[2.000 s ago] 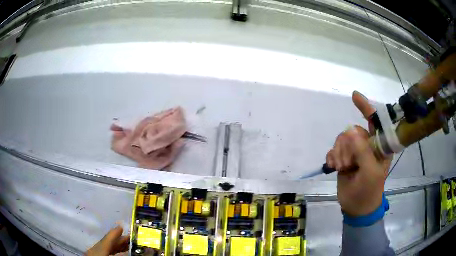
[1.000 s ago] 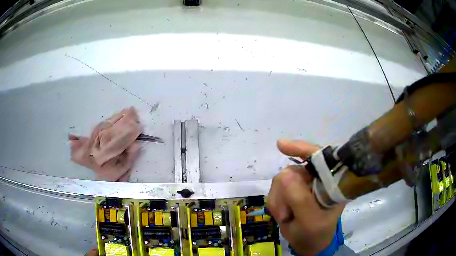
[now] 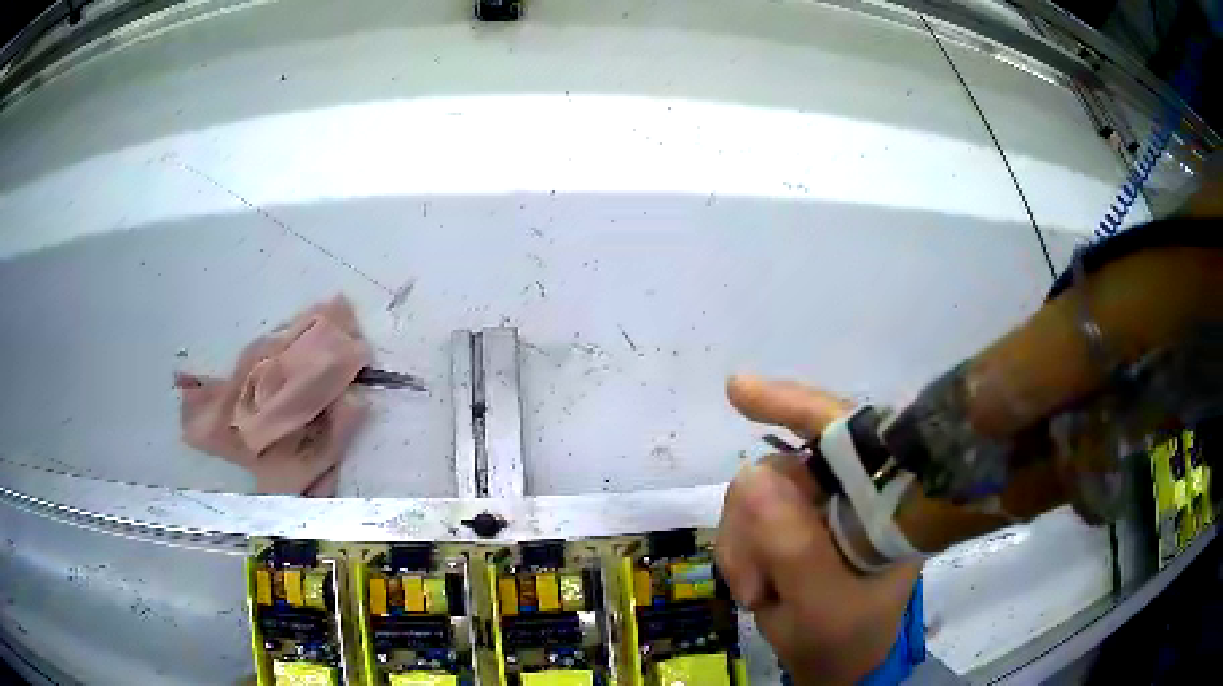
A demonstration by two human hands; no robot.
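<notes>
My right hand (image 3: 811,563) grips the glue dispensing gun (image 3: 1019,416) at the lower right, its thumb pointing left and a blue band on the wrist. The gun's thick amber barrel runs up to the right edge. The pale-blue nozzle tip (image 3: 695,572) is over the far end of the rightmost power supply board (image 3: 671,623) in the row, beside my fingers. Several boards with yellow edges lie side by side at the bottom, their near ends cut off by the picture edge. I cannot see any glue clearly. My left hand is out of the picture.
A silver guide rail (image 3: 617,516) runs along the boards' far edge, with a slotted bracket (image 3: 488,416) across it. A crumpled pink rag (image 3: 288,402) with dark metal points (image 3: 393,381) lies at left. More boards (image 3: 1183,496) are at far right, below a blue coiled cord (image 3: 1137,174).
My right hand and the gun have come from beside the row to the rightmost board. My left hand has left the picture. The view has shifted, moving rag and bracket leftward in the picture.
</notes>
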